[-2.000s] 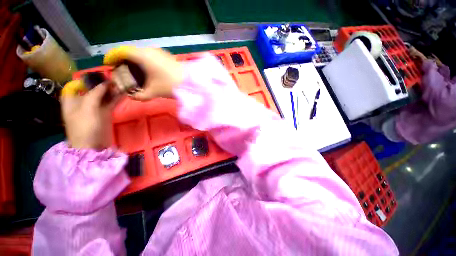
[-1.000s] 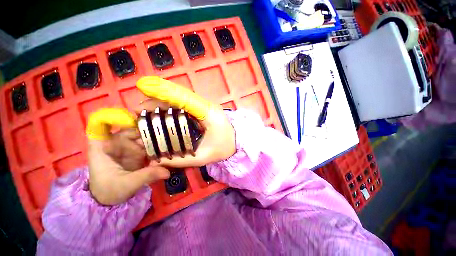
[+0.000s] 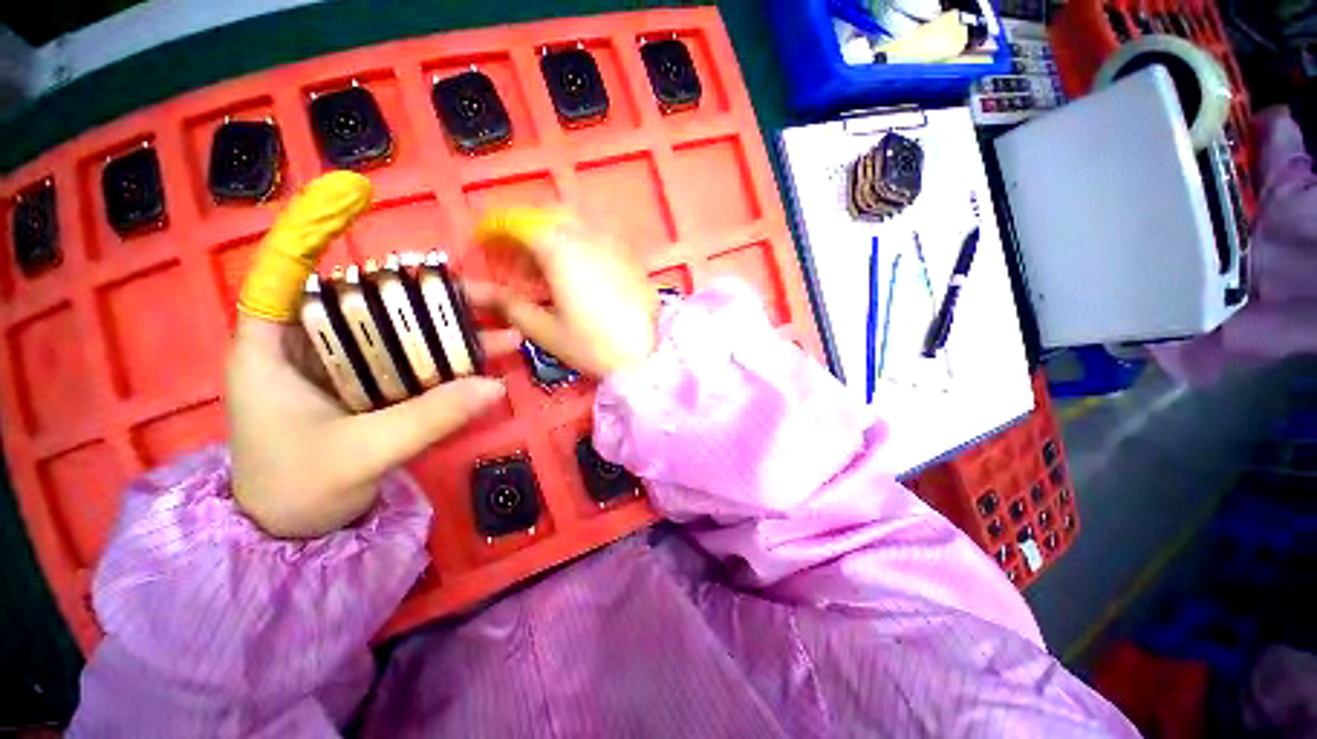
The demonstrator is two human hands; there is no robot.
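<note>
My left hand (image 3: 318,419), with a yellow finger cot, holds a row of several watch bodies (image 3: 390,332) on edge, pale metallic sides showing, above the red tray (image 3: 188,339). My right hand (image 3: 585,296), also with a yellow finger cot, is blurred just right of the row; its fingertips are near the row's right end and whether they touch it is unclear. A watch body (image 3: 549,364) shows partly under the right hand. More watch bodies sit face-down in the tray's back row, and others (image 3: 506,495) in the front pockets.
Right of the tray lies a clipboard sheet (image 3: 924,361) with stacked watch bodies (image 3: 885,176) and pens (image 3: 953,296). Beyond are a blue bin (image 3: 823,65), a calculator (image 3: 1015,90) and a white tape dispenser (image 3: 1105,217). Another red tray (image 3: 1011,498) is lower right. Another person's pink sleeve (image 3: 1278,260) shows at right.
The row of watch bodies has passed from my right hand to my left hand and moved left. My right hand has come away rightward. The view has shifted slightly.
</note>
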